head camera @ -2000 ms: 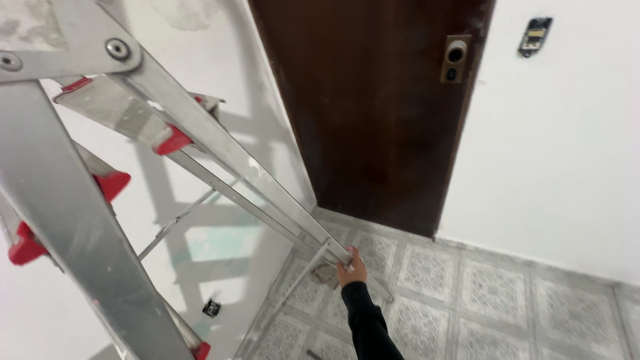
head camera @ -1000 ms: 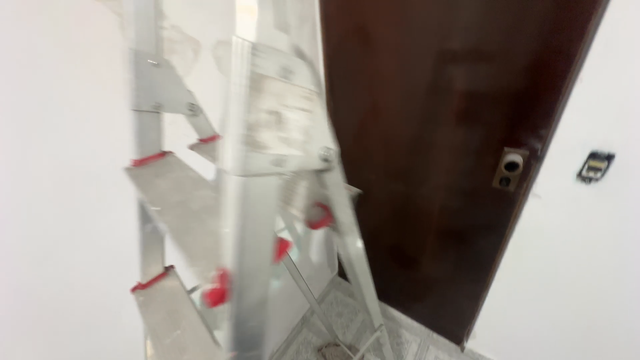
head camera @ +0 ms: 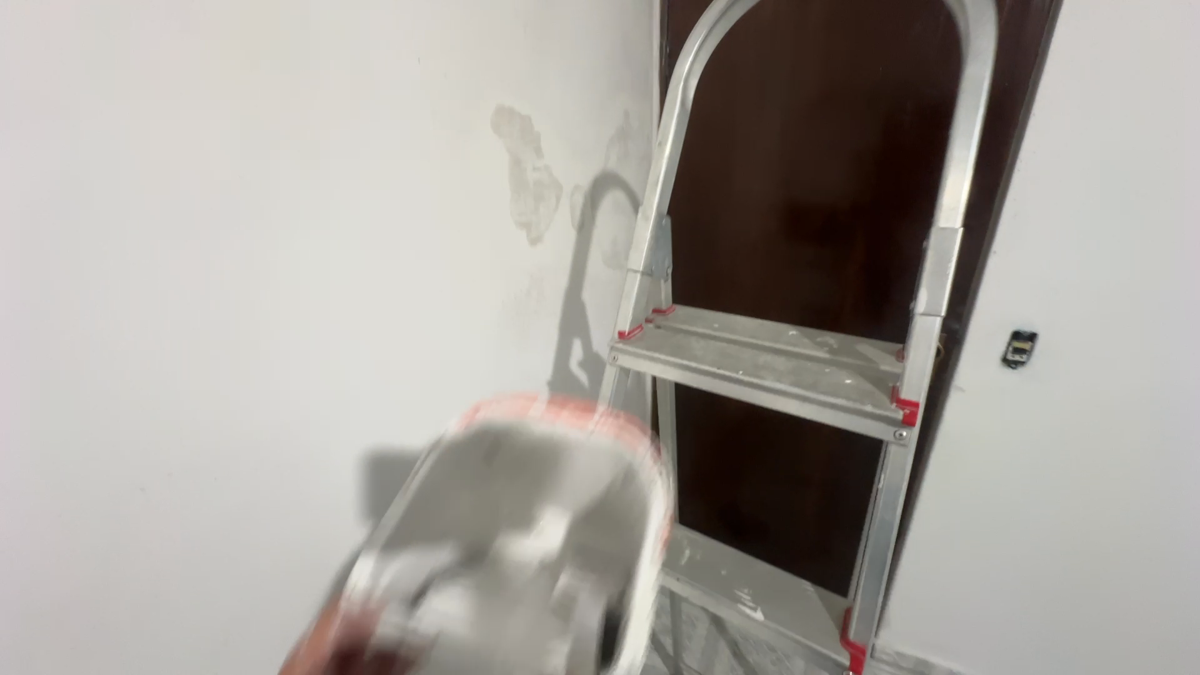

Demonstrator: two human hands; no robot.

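A plastic container (head camera: 525, 525) with an orange-red rim, coated with whitish and grey material, is tilted at the lower middle, its contents blurred. My left hand (head camera: 352, 642) grips its lower left side, with only blurred fingers showing. Behind and to the right stands an open aluminium stepladder (head camera: 778, 361) with red plastic fittings and whitish marks on its steps. The container overlaps the ladder's left side in the view; whether they touch cannot be told. My right hand is out of view.
A dark brown door (head camera: 806, 187) is behind the ladder. The white wall (head camera: 234, 234) at left has a greyish patch (head camera: 530, 183). An uncovered electrical box (head camera: 1019, 349) sits in the right wall. Patterned floor tiles (head camera: 703, 647) show below the ladder.
The view has swung up and left. The hand in a black sleeve, earlier on the ladder's lower leg, is gone from there. The container, not visible earlier, is now in view, held by a hand.
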